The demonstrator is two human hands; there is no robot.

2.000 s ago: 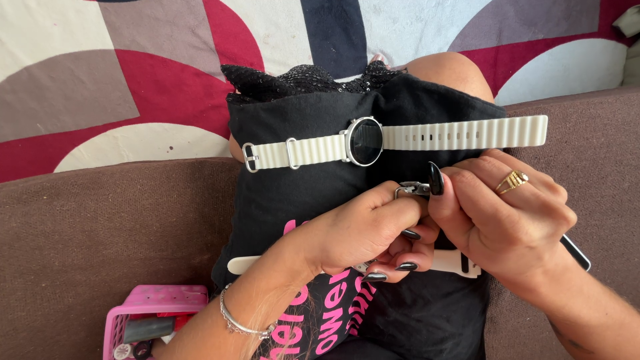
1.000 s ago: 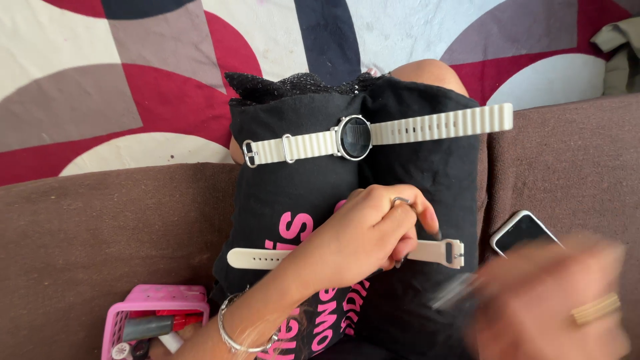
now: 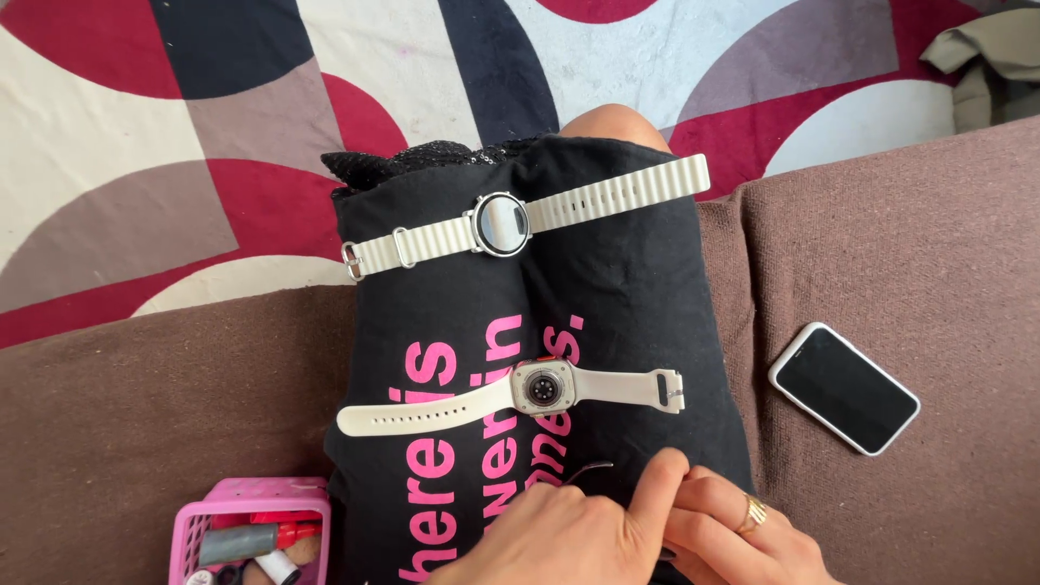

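On the black cloth over the lap lies a round-faced smartwatch with a ribbed cream strap spread flat. Below it a square smartwatch rests back side up, its smooth cream strap stretched to both sides. My left hand and my right hand, which wears a gold ring, meet at the bottom, fingers together. From behind my left hand sticks out the curved tip of a thin dark metal piece; the rest is hidden, and so is whatever the fingertips hold.
A white-edged phone lies on the brown sofa at the right. At the lower left stands a pink plastic basket holding several small bottles and other items. A patterned rug covers the floor beyond, with grey-beige fabric at its upper right.
My left hand has moved off the square watch toward the bottom, leaving the watch in full sight. My right hand has come back from the lower right beside it. Earlier, my hands covered much of that watch.
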